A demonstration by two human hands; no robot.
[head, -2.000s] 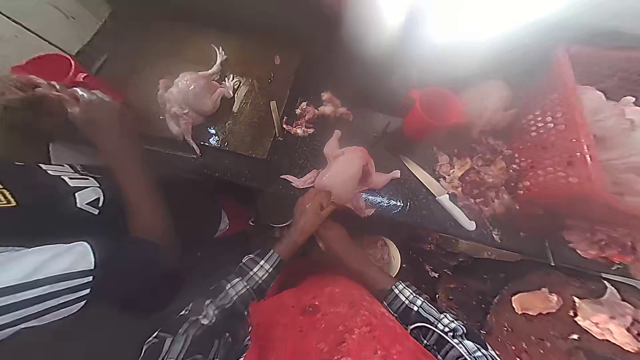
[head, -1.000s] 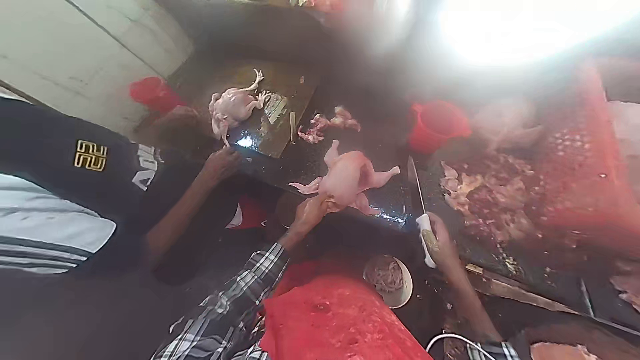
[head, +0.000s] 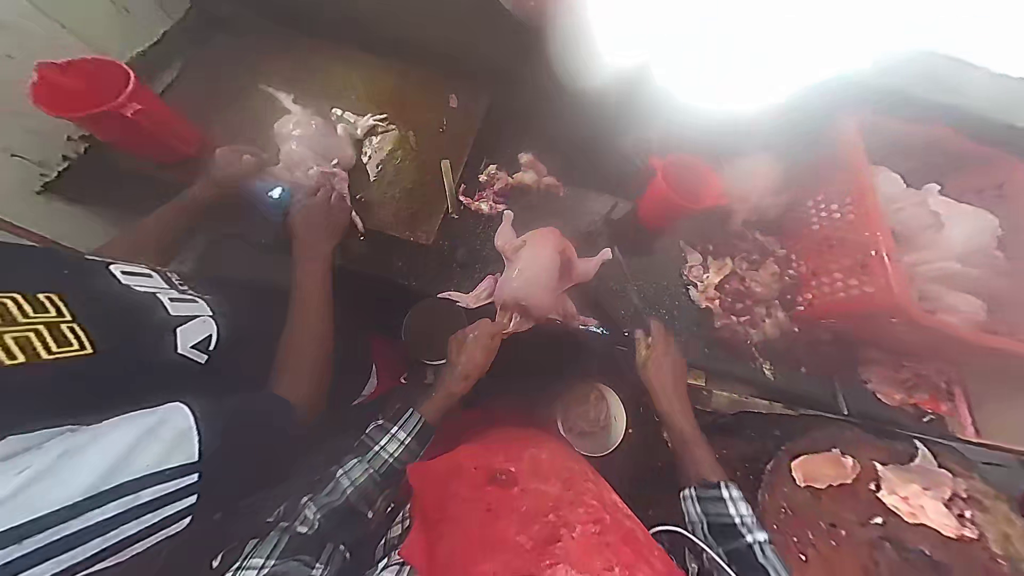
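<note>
A plucked chicken carcass point(head: 538, 272) lies on the dark work surface in front of me, its legs spread. My left hand point(head: 474, 350) pinches the carcass at its near end. Just right of the chicken, my right hand point(head: 661, 352) is closed around the handle of a knife point(head: 628, 280), whose blurred blade points away from me. The blade is apart from the chicken. Beyond the carcass sits a small heap of poultry scraps point(head: 512, 182).
At left a co-worker's hands point(head: 320, 212) hold another chicken point(head: 312, 148) near a red plastic jug point(head: 120, 104). A red container point(head: 680, 192), offal point(head: 744, 284) and a red crate of poultry point(head: 848, 248) are right. A pale bowl point(head: 612, 420) stands near my red apron point(head: 528, 504).
My right hand was by the chicken with the knife lying on the surface, then took the knife's handle. My left hand stays at the carcass. The co-worker's hands have come onto the other chicken.
</note>
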